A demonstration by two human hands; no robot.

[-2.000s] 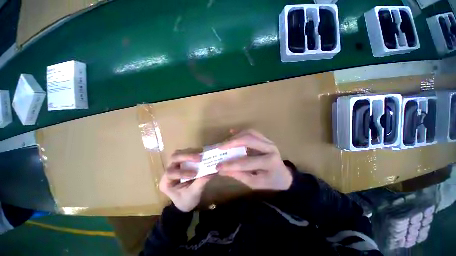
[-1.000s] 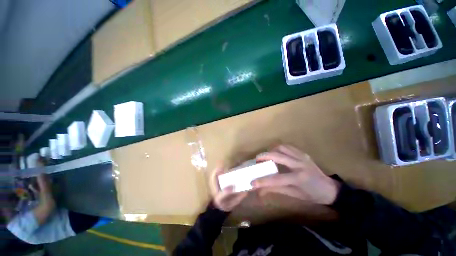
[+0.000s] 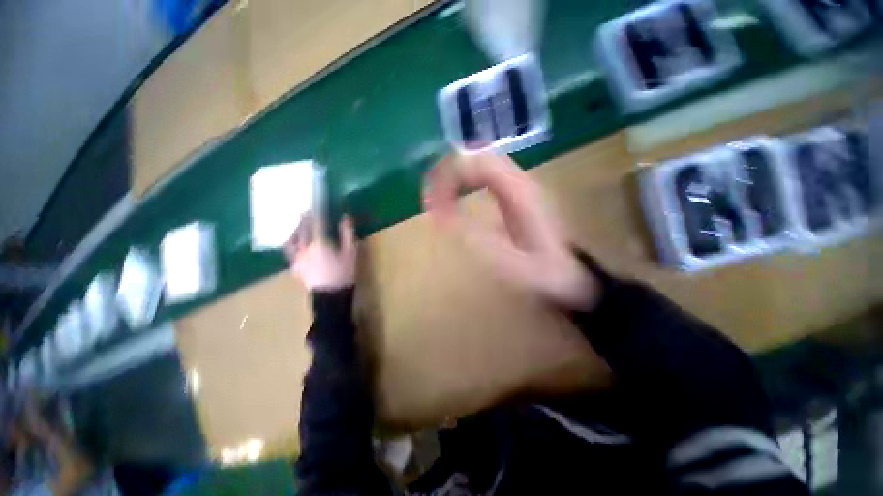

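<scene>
A closed white carton (image 3: pixel 281 203) stands on the green belt, left of centre. My left hand (image 3: pixel 327 260) is at its lower right corner, fingertips over or against its edge and the thumb apart from it; blur hides the exact contact. My right hand (image 3: pixel 503 228) is blurred, fingers curved and apart, with nothing visible in it. It is over the belt's near edge, just below a white tray with black pieces (image 3: pixel 496 107). The hand's upper edge overlaps or nears the tray's bottom edge.
More white cartons (image 3: pixel 188 262) line the belt to the left. Filled trays are on the belt (image 3: pixel 668 53) and on the cardboard bench (image 3: pixel 721 203) at right. A blurred pale object (image 3: pixel 505 24) is behind the nearest belt tray. Another person's blurred arm (image 3: pixel 53 446) shows lower left.
The white carton has gone from between both my hands to the belt. My left hand moved forward and left with it. My right hand came away and moved up towards the tray. The view shifted.
</scene>
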